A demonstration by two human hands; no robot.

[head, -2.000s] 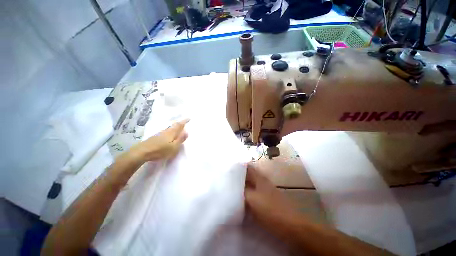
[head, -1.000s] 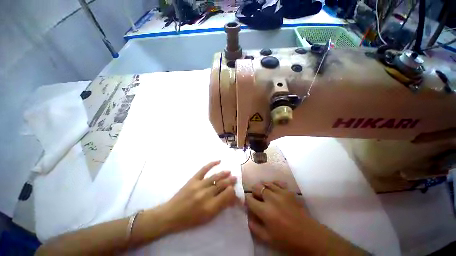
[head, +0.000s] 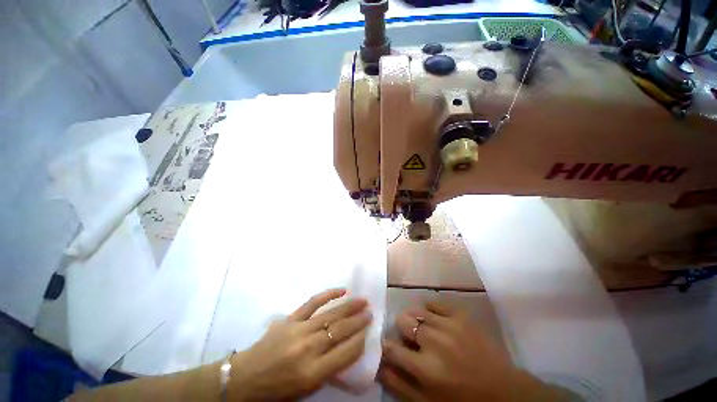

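Note:
White fabric panels lie flat left of and under the needle area of the cream HIKARI sewing machine. The presser foot area is washed out by glare at the fabric's right edge. My left hand lies on the fabric with fingers spread, pressing it down. My right hand is at the fabric's right edge, fingers bent; its fingertips touch the edge, and whether they pinch it I cannot tell.
Long white cut pieces lie under and right of the machine arm. Crumpled white fabric is at the far left. A light blue trough and a green mesh basket are behind the machine. A blue basket shows at lower left.
My left hand has moved from the upper left of the fabric to beside the right hand at its right edge. Both hands now lie lower, nearer me. The fabric's right edge is straighter.

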